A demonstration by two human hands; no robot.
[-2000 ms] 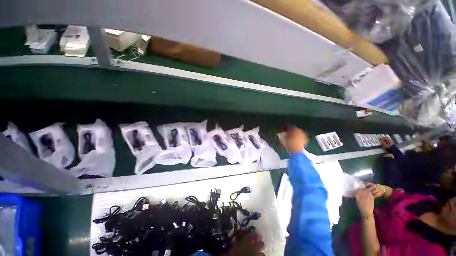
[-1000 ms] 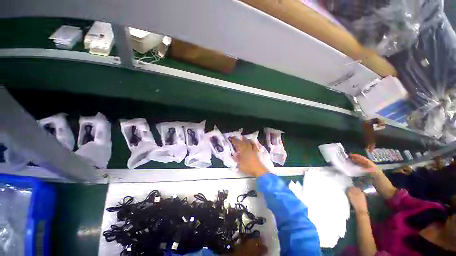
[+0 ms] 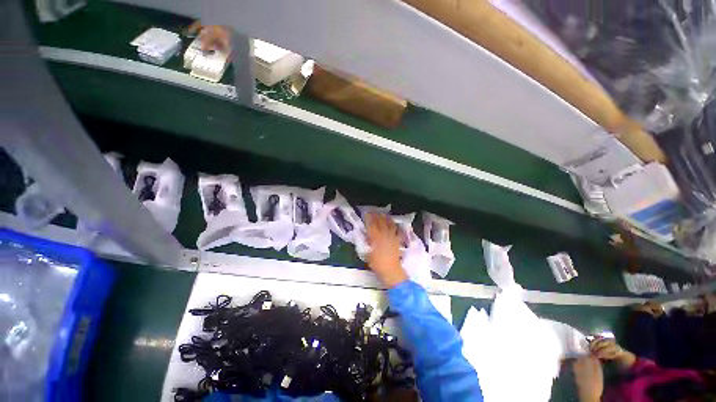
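White pouches (image 3: 275, 213) stand in a row on the green belt, several with a black coiled cable on a pale item. My right hand (image 3: 383, 245), in a blue sleeve, reaches over a pouch in the right part of the row; its fingertips lie at the pouch and hide part of it. Whether it grips anything is unclear. A tangled black cable pile (image 3: 275, 345) lies on a white mat (image 3: 184, 369). My left hand (image 3: 399, 385) is dark and mostly cut off at the pile's lower right; its fingers cannot be made out.
A blue bin (image 3: 74, 330) with clear plastic is at left. White sheets or bags (image 3: 510, 345) lie right of the mat. A neighbour's hands (image 3: 600, 357) hold a white item. Metal rails (image 3: 345, 275) edge the belt. Another hand (image 3: 213, 38) touches white boxes behind.
My right hand has moved left from beyond the row's right end to the pouches. Another pouch now stands at that end. The view has tilted, and a hand has appeared at the back boxes.
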